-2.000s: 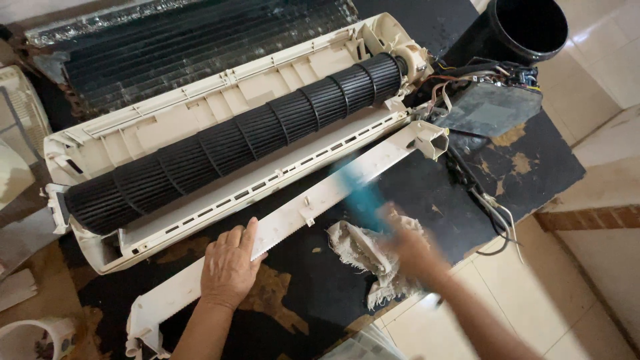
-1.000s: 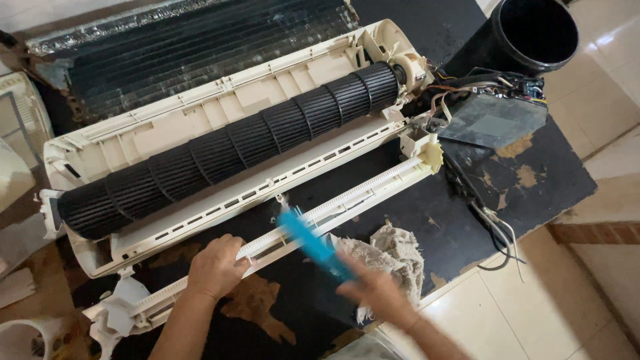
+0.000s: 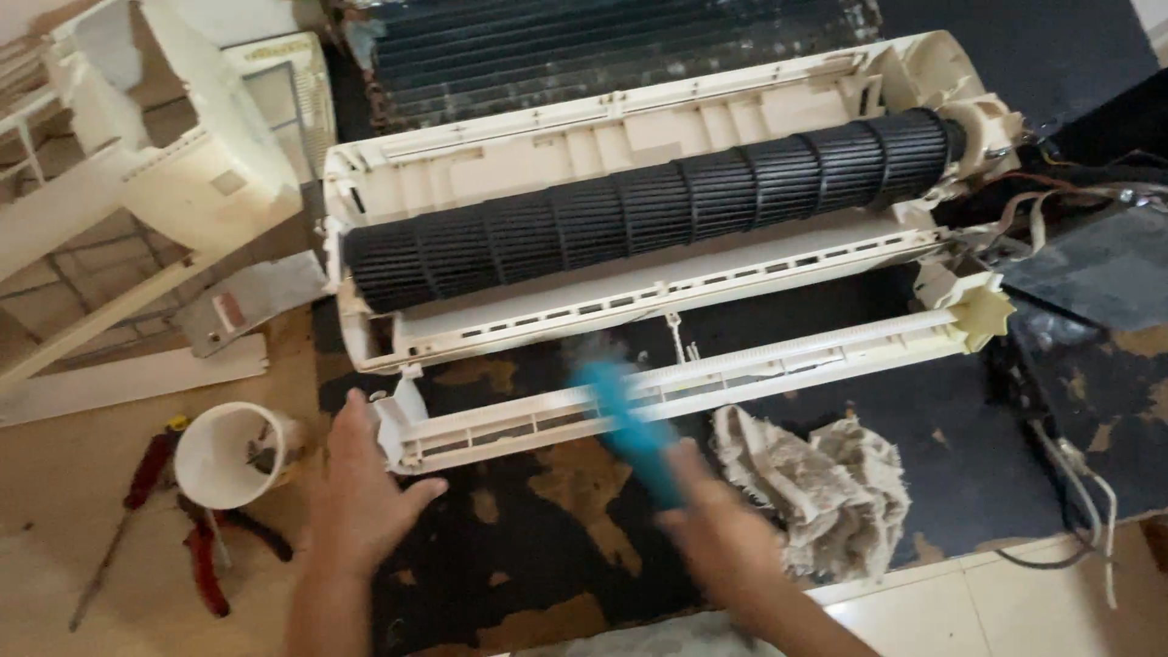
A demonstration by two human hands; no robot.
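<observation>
A long white plastic strip [image 3: 529, 429], part of an air conditioner's casing, lies at a slant along the front of the indoor unit's base [image 3: 365, 328]. My left hand [image 3: 360, 484] is at the strip's left end, thumb and fingers spread; whether it presses on the end piece I cannot tell. My right hand [image 3: 725, 525] grips a blue-handled brush [image 3: 620, 415], blurred by motion, whose head is over the strip's middle. Behind the strip, a black cross-flow fan roller [image 3: 639, 205] rests in the base.
A crumpled grey rag [image 3: 821, 493] lies right of my right hand. At the left are a white cup [image 3: 228, 456], a screwdriver [image 3: 146, 474], red-handled pliers [image 3: 210, 566] and a cream plastic casing [image 3: 219, 173]. A finned coil [image 3: 602, 55] stands behind; wires [image 3: 1031, 201] spread at the right.
My left hand has moved left along the strip to its end. The strip was turned over between the first two frames. The view has shifted left, bringing the pliers and screwdriver in.
</observation>
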